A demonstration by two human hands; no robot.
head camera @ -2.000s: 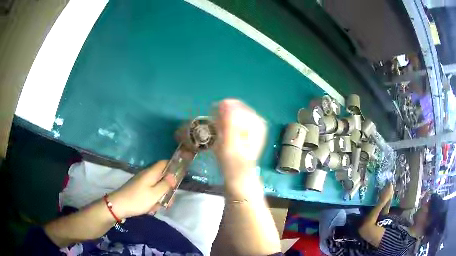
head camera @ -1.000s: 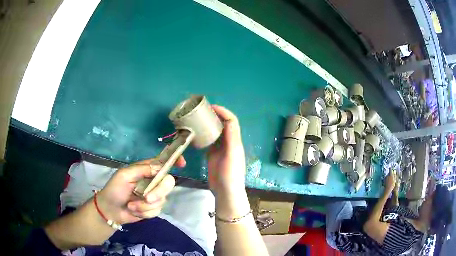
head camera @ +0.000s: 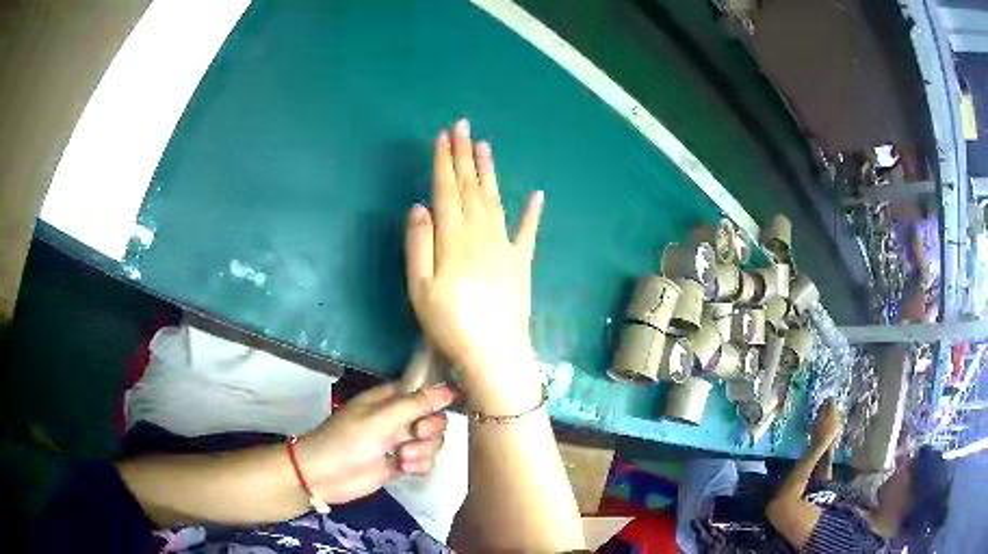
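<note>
My right hand (head camera: pixel 473 271) is spread, its back to the camera and its fingers apart, above the green bench mat. No held part shows around it; anything under the palm is hidden. My left hand (head camera: pixel 379 438) is closed just below my right wrist, with its fingers curled. A short beige handle end (head camera: pixel 417 370) sticks up from its fingers. The rest of that part, including any round cup, is hidden behind my right hand and wrist.
A pile of beige cylinders (head camera: pixel 687 400) stands at the right of the bench. A white sheet (head camera: pixel 130 119) lies at the left. An open carton (head camera: pixel 580 476) is below the bench edge. Another person's arm (head camera: pixel 807 476) reaches in at the lower right. A pale strip borders the conveyor.
The beige housing's round cup was visible and tilted a second ago; now it is out of sight. My right hand has moved from the cup's side to a spread pose. My left hand has moved right.
</note>
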